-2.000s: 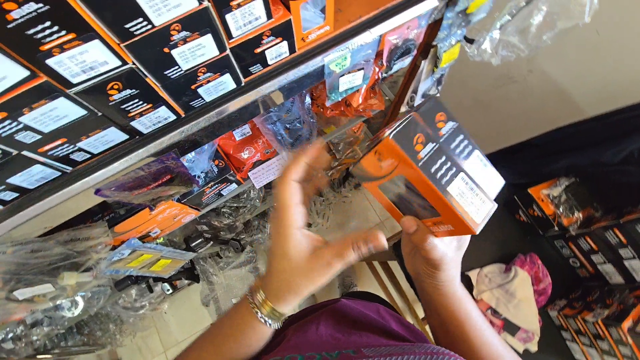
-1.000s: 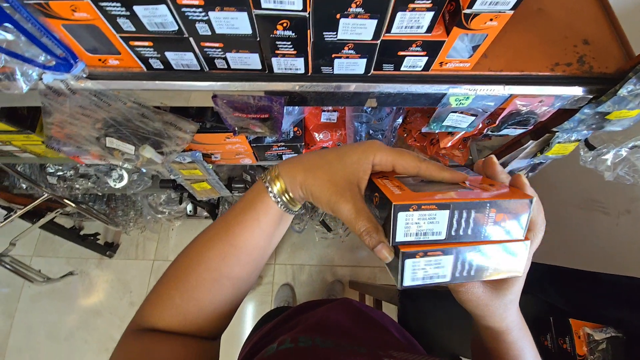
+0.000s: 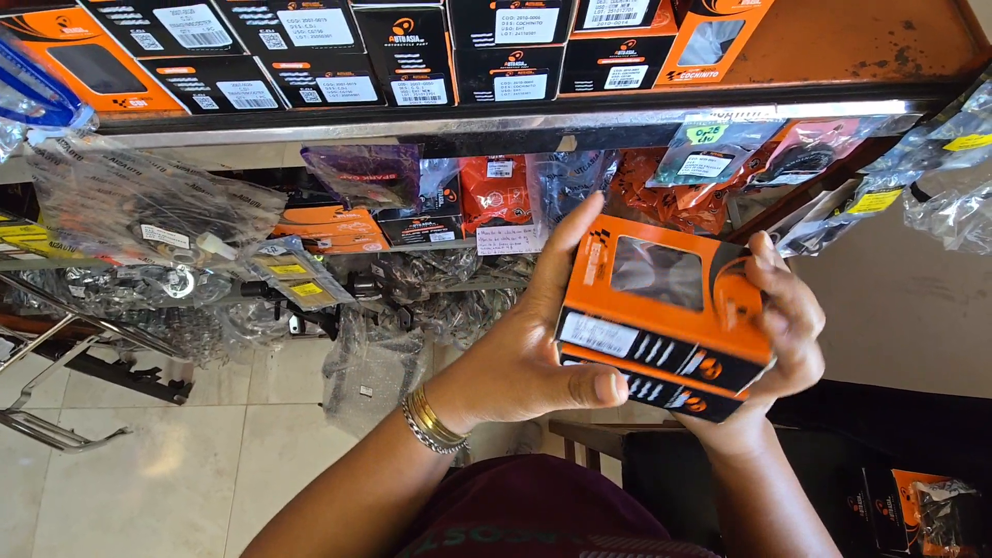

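Two orange and black cardboard part boxes are stacked between my hands, the upper box (image 3: pixel 659 298) lying flat on the lower box (image 3: pixel 659 391). A clear window in the upper box's orange face shows something in plastic, too indistinct to name. My left hand (image 3: pixel 535 349), with gold and silver bracelets at the wrist, grips the stack's left end, its thumb along the labelled sides. From below and the right, my right hand (image 3: pixel 783 333) supports the pair, with fingers curled over the right edge. Its palm is mostly hidden by the boxes.
Ahead, a metal-edged shelf (image 3: pixel 465 128) holds rows of labelled boxes (image 3: pixel 411 58). Below it hang plastic-bagged parts (image 3: pixel 701 159) and red packets (image 3: pixel 496 190). A chrome metal rack (image 3: pixel 70 325) stands at left over the tiled floor (image 3: pixel 155 465). More boxes (image 3: pixel 907 504) lie at lower right.
My left hand, apart from the boxes two seconds ago, now grips them. Since one second ago the stack has turned, and my left fingers have moved off the window to its left end. The view has swung.
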